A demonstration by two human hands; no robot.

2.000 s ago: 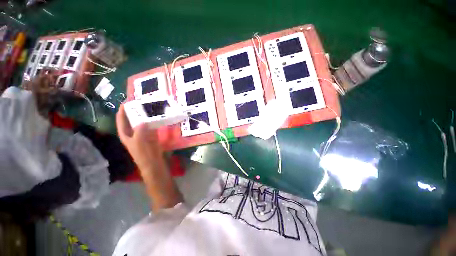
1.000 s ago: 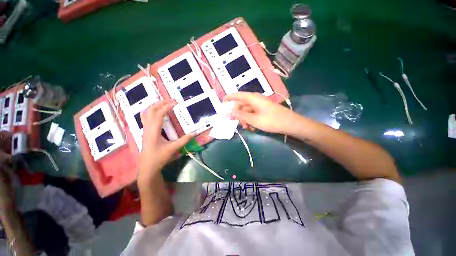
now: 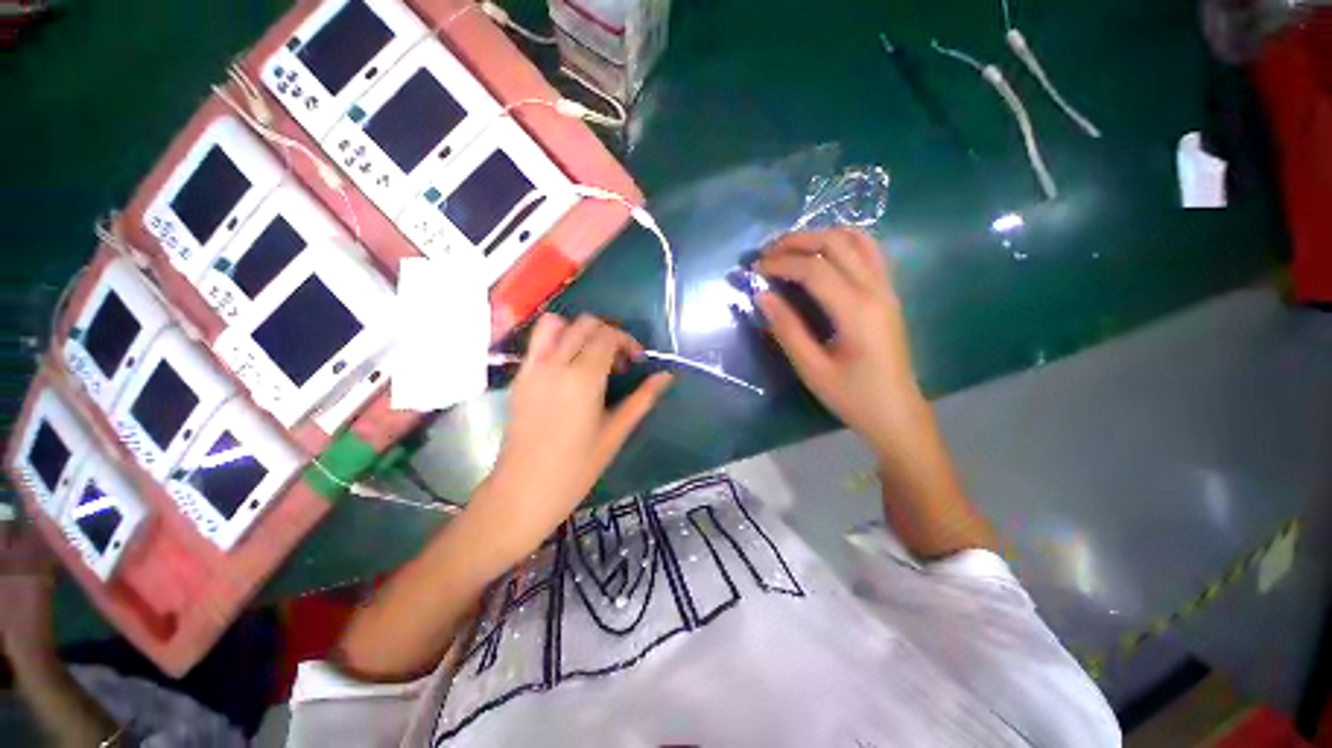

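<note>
The pink-red foam tray (image 3: 161, 599) lies slanted at the left and holds rows of white units with dark screens (image 3: 307, 329). A white cloth (image 3: 438, 336) lies over the tray's near edge, beside one unit. My left hand (image 3: 563, 417) is just right of the cloth, its fingertips at a thin white cord (image 3: 709, 368) on the green mat; whether it grips the cord is unclear. My right hand (image 3: 840, 322) is over the mat beside the glare, fingers bent, fingertips at a small dark, shiny spot; what they hold, if anything, is unclear.
Crinkled clear film (image 3: 847, 197) lies beyond my right hand. A pale bottle (image 3: 614, 44) is cut off at the top edge. Loose cords (image 3: 1023, 124) and a white scrap (image 3: 1202, 171) lie at right. Part of another person's arm (image 3: 51, 680) shows lower left.
The view has shifted right, so the tray sits further left. My left hand has left the units and my right hand has let go of the cloth and moved right over the mat.
</note>
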